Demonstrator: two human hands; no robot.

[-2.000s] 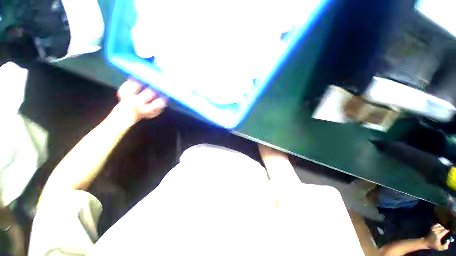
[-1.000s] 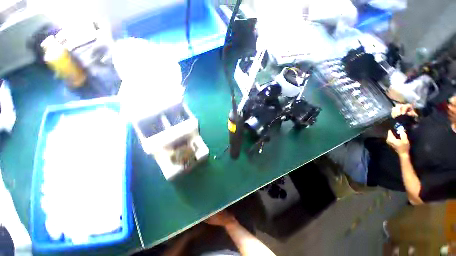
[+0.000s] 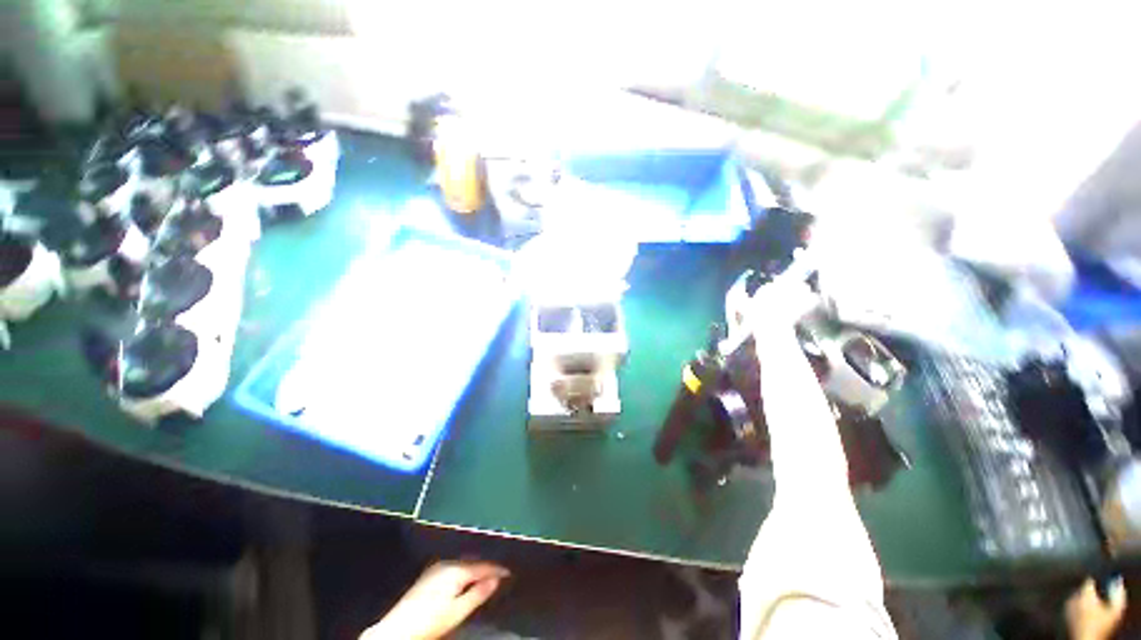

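My right arm reaches over the bench, with my right hand (image 3: 782, 298) at the white and black housing parts (image 3: 867, 365) right of centre. Glare and blur hide its fingers and whether it holds anything. My left hand (image 3: 453, 593) is below the bench's front edge, fingers slightly apart, with nothing visible in it. The electric screwdriver (image 3: 682, 410) is blurred, left of the housing parts. The pale screw feeder (image 3: 574, 375) stands near the centre. The blue parts tray (image 3: 257, 403) left of it is full of overexposed white pieces.
Several white housings with black round openings (image 3: 169, 285) stand in rows at left. A second blue bin (image 3: 701, 206) and a yellow-orange bottle (image 3: 461, 175) are at the back. A clear blister tray (image 3: 1001, 463) is at right. Another person's hand (image 3: 1096, 613) shows at lower right.
The view has swung from the blue tray's close-up across the bench, and now shows the housing rows at left. My right arm now extends over the bench to the parts.
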